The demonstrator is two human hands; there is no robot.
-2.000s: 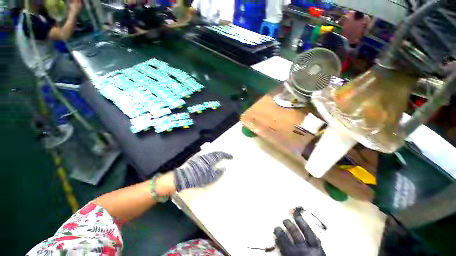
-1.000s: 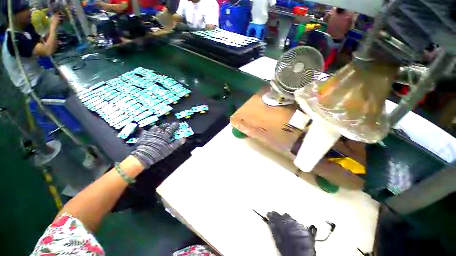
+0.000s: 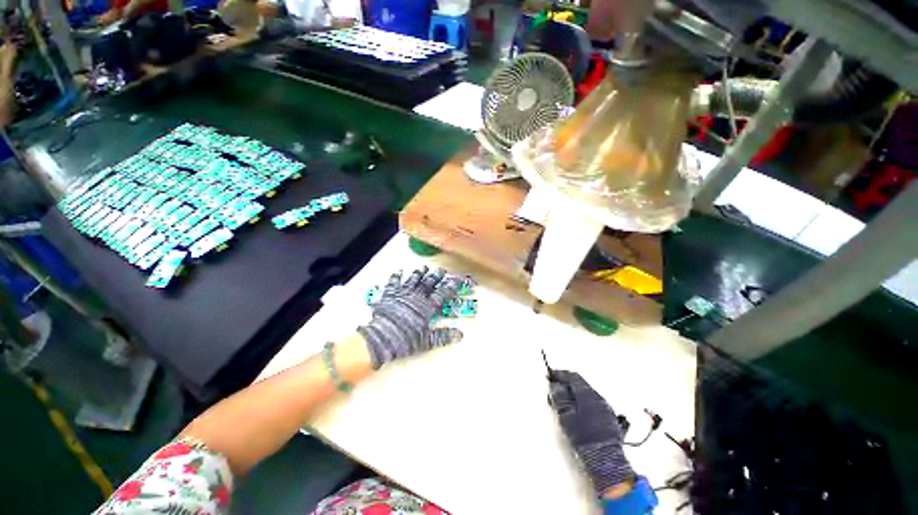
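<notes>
My left hand (image 3: pixel 408 317), in a striped grey knit glove, lies palm down over a few small teal circuit boards (image 3: pixel 460 305) on the cream-white work board (image 3: pixel 483 412). The boards stick out at its fingertips and right side. My right hand (image 3: pixel 591 422), in a dark grey glove, holds a thin black cable, its tip (image 3: pixel 546 360) pointing up and left past the fingers. More of the black cable (image 3: pixel 649 424) lies to the right of that hand. The white cone (image 3: pixel 566 260) stands above the work board's far side.
Many circuit boards (image 3: pixel 171 196) lie in rows on a black mat (image 3: pixel 232 312) at left. A wooden riser (image 3: pixel 463 216) with a small fan (image 3: pixel 525 99) stands behind the work board. A black cable pile (image 3: pixel 795 448) is at lower right. A yellow item (image 3: pixel 632 280) lies on the riser.
My left hand has moved right from the black mat onto the work board, and boards from the mat now lie under it. My right hand has moved up the board with the cable. The view has shifted right.
</notes>
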